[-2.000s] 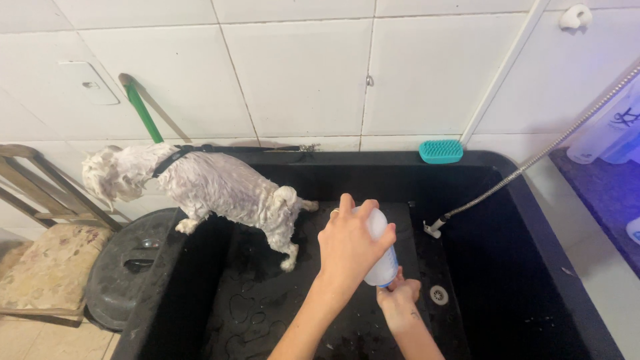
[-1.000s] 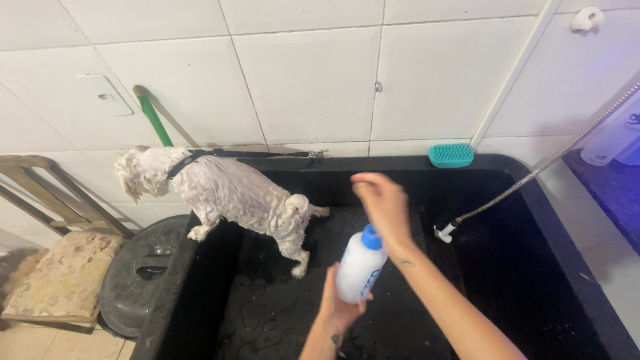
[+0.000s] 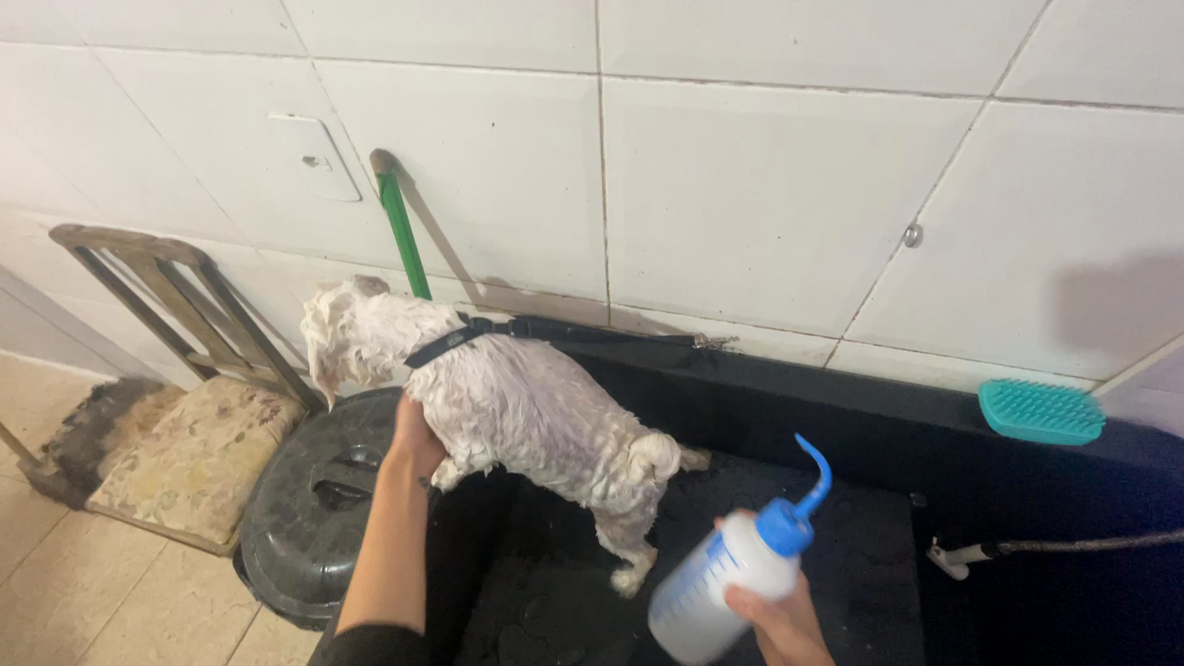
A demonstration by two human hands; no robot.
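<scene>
A wet, white-coated small dog (image 3: pixel 536 398) stands with its hind legs in a black tub (image 3: pixel 740 379) and its front end at the tub's left rim, facing left. It wears a black collar (image 3: pixel 444 344) with a strap running to the back wall. My left hand (image 3: pixel 418 430) is against the dog's chest, its fingers partly hidden behind the fur. My right hand (image 3: pixel 777 610) grips a translucent squeeze bottle (image 3: pixel 717 583) with a blue cap and a curved blue spout, tilted up to the right, beside the hind legs.
A teal rubber bristle brush (image 3: pixel 1042 412) rests on the tub's back rim. A shower hose (image 3: pixel 1091 543) with a white head lies at the right. Left of the tub are a black lidded bin (image 3: pixel 319 509) and a chair with a floral cushion (image 3: pixel 176 462). A green handle (image 3: pixel 402 231) leans on the tiled wall.
My left hand has moved from near the bottle to the dog's chest. The bottle, bearing a straight-topped blue cap one second ago, now shows its curved spout. The view has shifted left.
</scene>
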